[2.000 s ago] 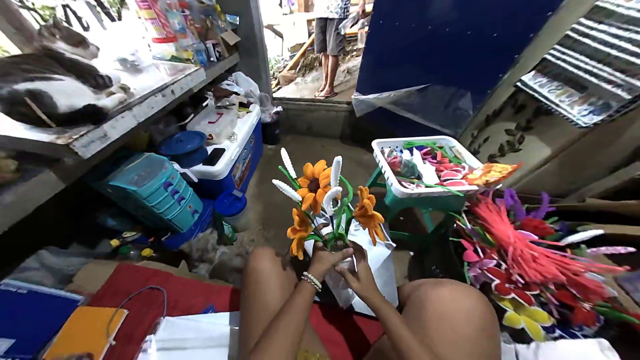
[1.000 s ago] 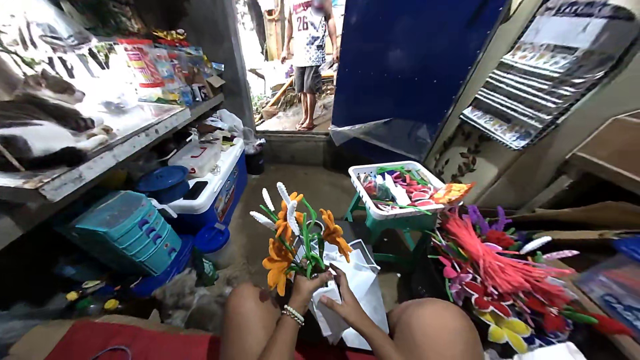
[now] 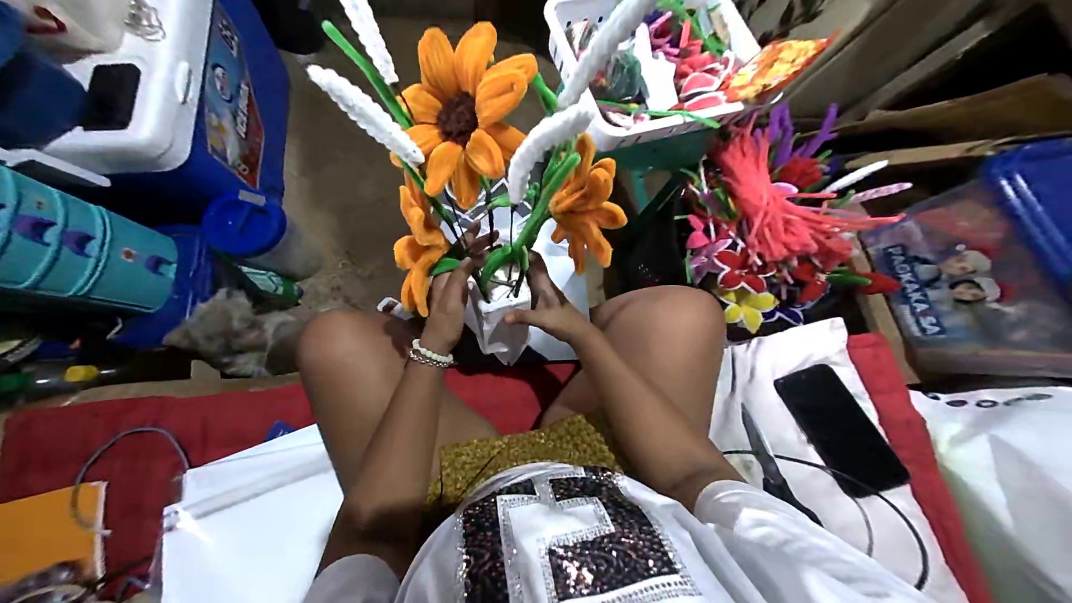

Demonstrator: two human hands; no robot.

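Note:
Between my knees stands a bouquet of pipe-cleaner flowers, with an orange flower [image 3: 457, 117] on top, another orange flower [image 3: 589, 205] at the right, more orange petals at the left and several white fuzzy spikes [image 3: 368, 113]. Its green stems gather in a white paper wrap [image 3: 500, 322]. My left hand [image 3: 450, 301], below a beaded bracelet [image 3: 430, 354], holds the wrap's left side near the stems. On its right side, my right hand [image 3: 548, 306] grips the wrap with the thumb across the front. Some fingertips are hidden behind stems and paper.
A white basket [image 3: 649, 126] of craft pieces stands ahead to the right, beside a bunch of coral pipe cleaners [image 3: 766, 201]. Scissors [image 3: 775, 469] and a black phone [image 3: 842, 429] lie at my right. A cooler [image 3: 159, 92] and teal drawers [image 3: 84, 243] are at the left.
The view has tilted down sharply, and the person in the doorway is out of sight. Both hands are now on opposite sides of the white wrap.

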